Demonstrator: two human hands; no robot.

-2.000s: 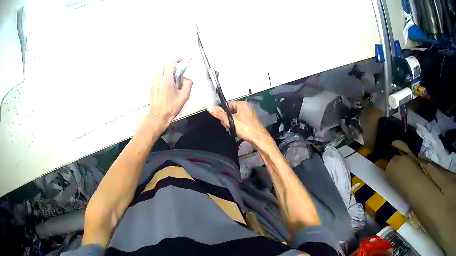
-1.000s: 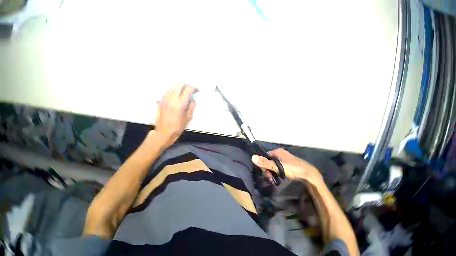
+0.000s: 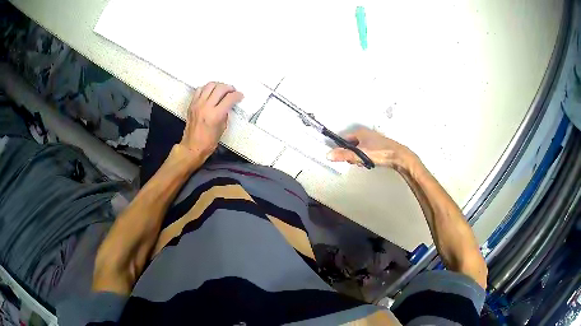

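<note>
My right hand [image 3: 376, 149] holds the black handles of long shears [image 3: 312, 120]. The silver blades point up-left, low over or on the white paper [image 3: 185, 32]. Dark, narrow lines or gaps show by the blade tips; I cannot tell if they are cuts. My left hand [image 3: 210, 114] rests at the paper's near edge, left of the tips, fingers bent and close together. Whether it pinches anything is hidden. The white surface is overexposed, so any printed lines are mostly lost.
A green slim tool [image 3: 362, 27] lies at the top. The pale table edge [image 3: 369, 210] runs diagonally before my body. Metal rails [image 3: 503, 172] and blue items stand at the right. Grey fabric [image 3: 51, 216] and scraps lie below at the left.
The view has swung, and the table now slants down to the right. The shears and my right hand are now over the table instead of at its edge. The green tool has come into view.
</note>
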